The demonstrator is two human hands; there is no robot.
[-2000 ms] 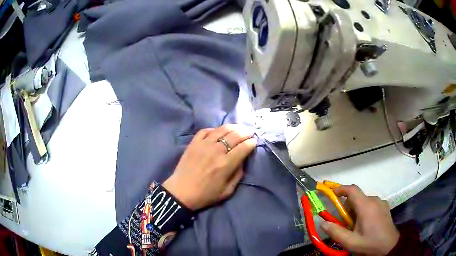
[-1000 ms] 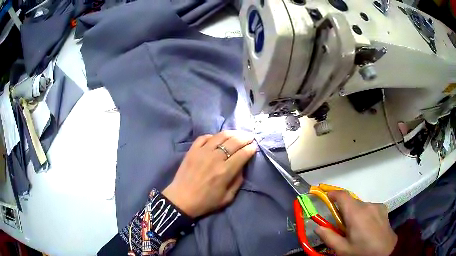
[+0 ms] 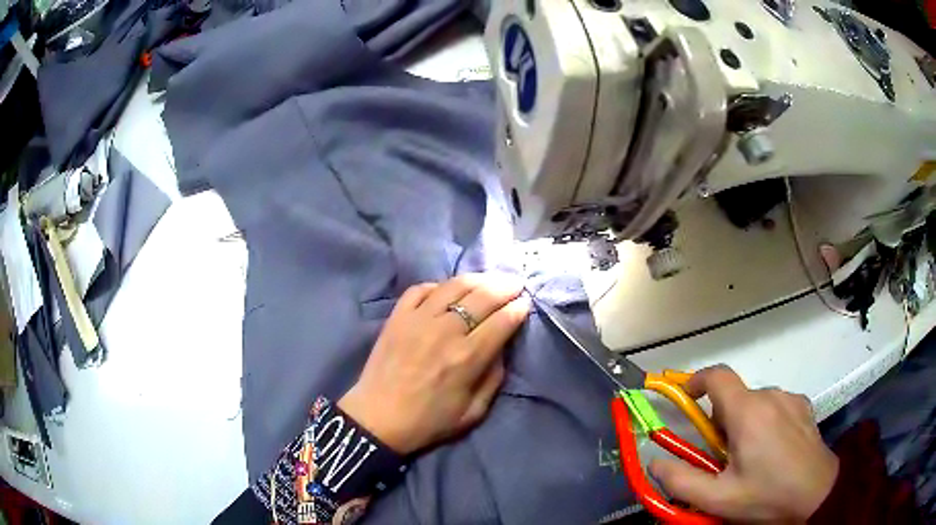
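A large grey-blue garment panel [image 3: 308, 205] lies over the table beside the machine. My left hand [image 3: 436, 359], with a ring on one finger, lies on the panel, its thumb and fingertips pinching the cloth near the brightly lit needle area. My right hand [image 3: 754, 446] holds scissors [image 3: 641, 405] by their red and orange handles. The scissor tips touch the cloth right at my left fingertips. The blades look nearly closed. Glare and my fingers hide the exact spot at the tips.
The cream-white sewing machine [image 3: 636, 113] stands at upper right, its head just beyond my hands. Narrow fabric strips [image 3: 72, 277] lie at the left of the white table [image 3: 174, 379]. More grey cloth [image 3: 98, 87] is heaped at upper left.
The scissor handles shifted left and down, then back right and up, with the blades narrowing and then opening slightly. My left hand keeps its pinch at nearly the same place.
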